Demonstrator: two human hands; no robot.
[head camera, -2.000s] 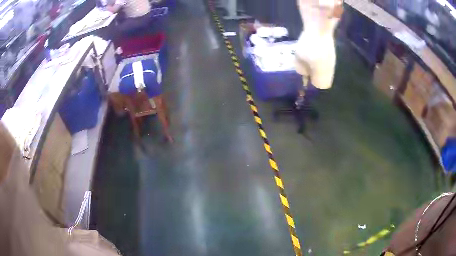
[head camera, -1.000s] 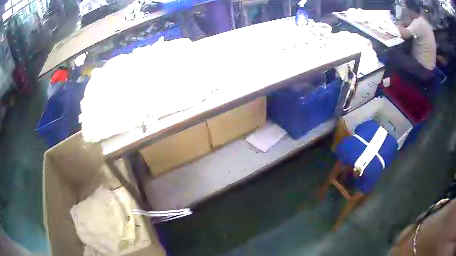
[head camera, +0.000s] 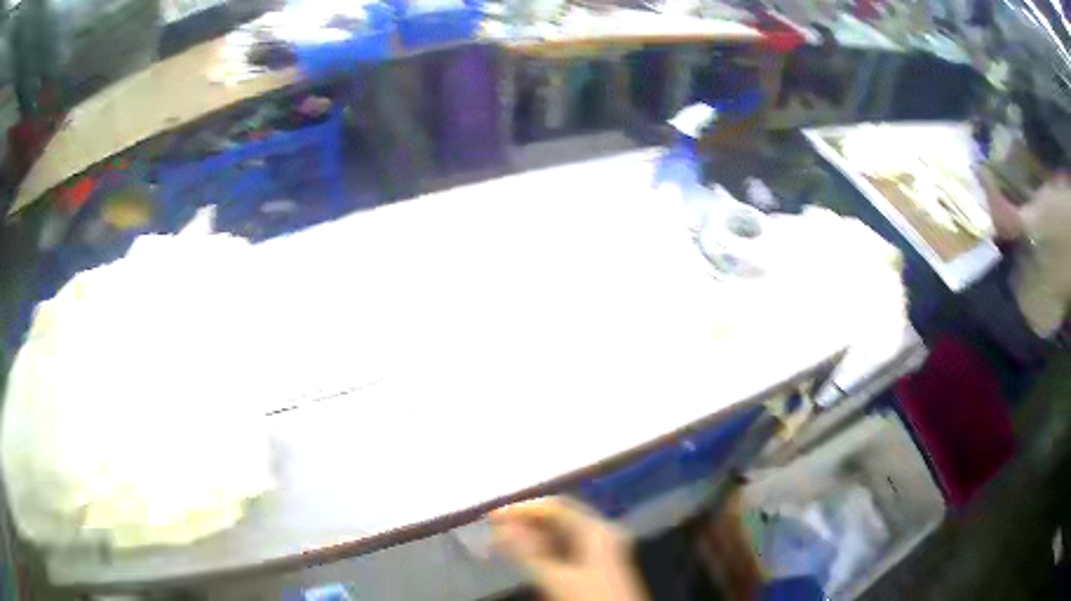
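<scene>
My right hand (head camera: 566, 542) is low in the picture, just below the front edge of the table. It is blurred, with the fingers partly curled, and I cannot tell whether it holds anything. My left hand is not in view. A heap of cream garments (head camera: 135, 399) lies on the left end of the pale table (head camera: 470, 317), whose top is very bright. A thin dark line shows on the tabletop near the heap. A pale roll of tape (head camera: 742, 235) and a blue spray bottle with a white head (head camera: 681, 153) stand at the right end.
More cream cloth (head camera: 846, 264) lies at the table's right end. A red crate (head camera: 957, 417) and an open pale container (head camera: 863, 517) are at lower right. A person (head camera: 1045, 247) is by another table (head camera: 916, 200) at far right. Blue crates (head camera: 253, 176) are behind at left.
The view has come closer to the table and turned over its top. The stool and the carton of cloth at lower left have left the view. My right hand now shows at bottom centre.
</scene>
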